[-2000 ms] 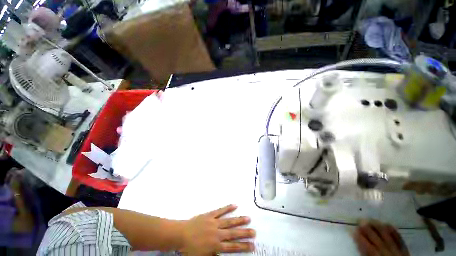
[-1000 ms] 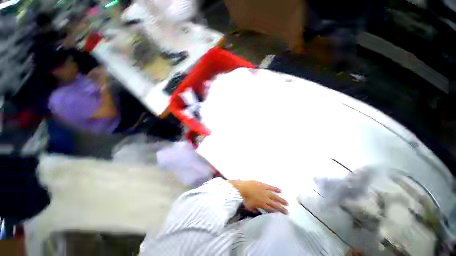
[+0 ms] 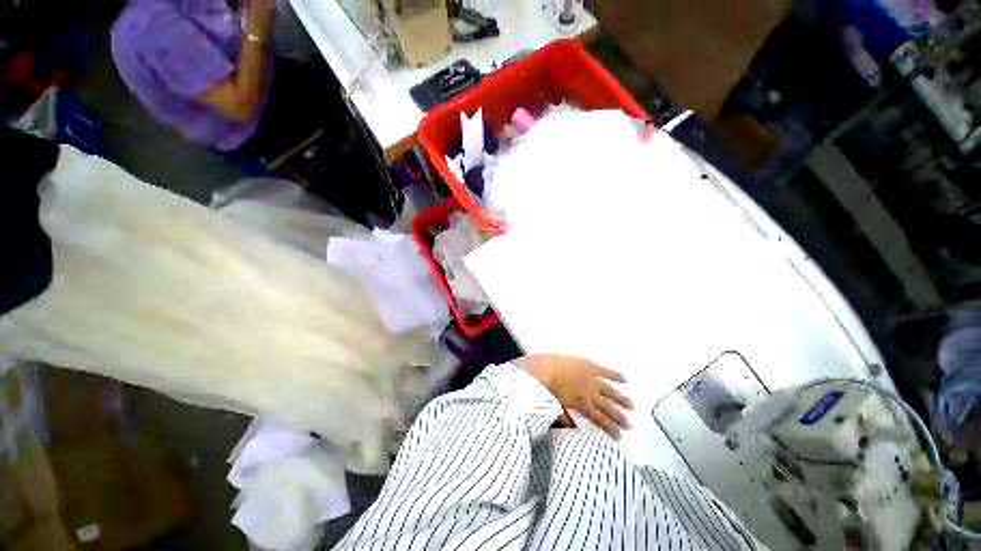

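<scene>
My left hand (image 3: 584, 390) lies palm down on the white table (image 3: 635, 258) near its left front edge, fingers apart, holding nothing. My right hand is not in view. The off-white sewing machine (image 3: 850, 452) is at the lower right, partly cut off by the picture's rim. A metal plate (image 3: 712, 396) shows in the machine bed. White pieces (image 3: 471, 145) lie in the red plastic bin (image 3: 602, 81) at the table's far left end. The overexposed table surface hides detail.
A second, lower red bin (image 3: 465, 321) holds pale cloth. A large cream cloth (image 3: 215, 291) spreads at the left, with white pieces (image 3: 389, 282) beside it. A person in a purple top (image 3: 178, 65) sits at another table (image 3: 382, 113). A brown box (image 3: 688, 43) stands behind.
The view has swung left and down, bringing the cream cloth and lower red bin into sight. My left hand still rests on the table. My right hand has left the view.
</scene>
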